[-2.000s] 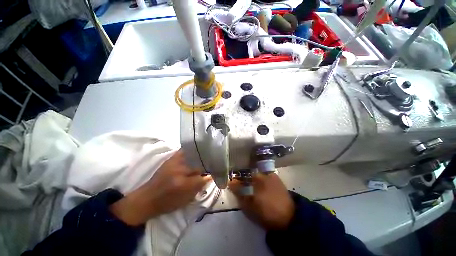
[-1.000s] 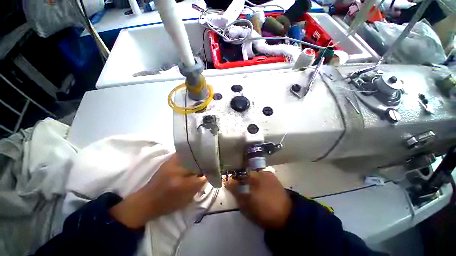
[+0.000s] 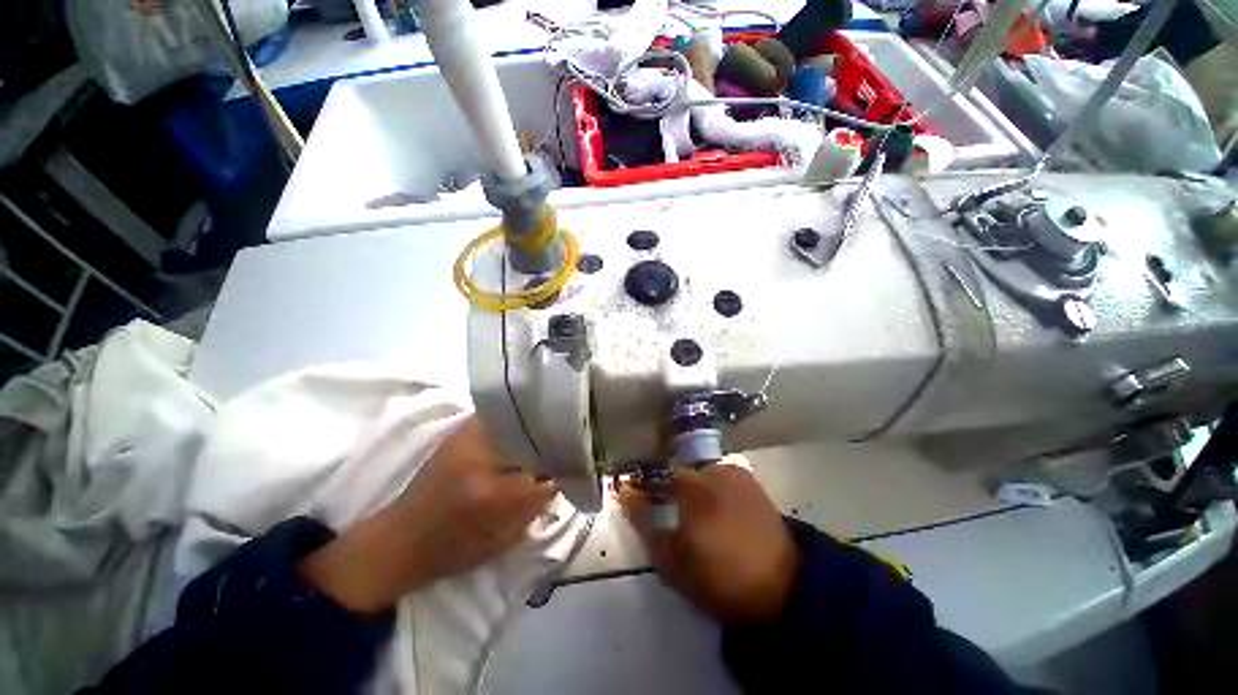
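Note:
The light garment (image 3: 319, 448) lies bunched at the left and hangs over the front table edge. My left hand (image 3: 455, 513) is on the garment just left of the needle area, its fingers closed on the cloth. My right hand (image 3: 720, 536) is right of the needle area, partly behind the tension dial (image 3: 698, 441). Its fingertips are hidden by the machine parts, so what they hold cannot be told. The sewing machine head (image 3: 557, 394) hides most of the presser foot and needle. A lit spot shows between the hands.
A small white label (image 3: 1022, 493) lies on the bed at right. A yellow edge, perhaps the snips (image 3: 885, 559), shows beside my right sleeve. A box (image 3: 1174, 543) is at the right edge. A red basket (image 3: 638, 173) of thread cones stands behind; a yellow ring (image 3: 469, 278) circles the post.
The view has shifted a little, so the machine appears slightly further left than two seconds ago. Both hands stay at the needle area with only slight movement.

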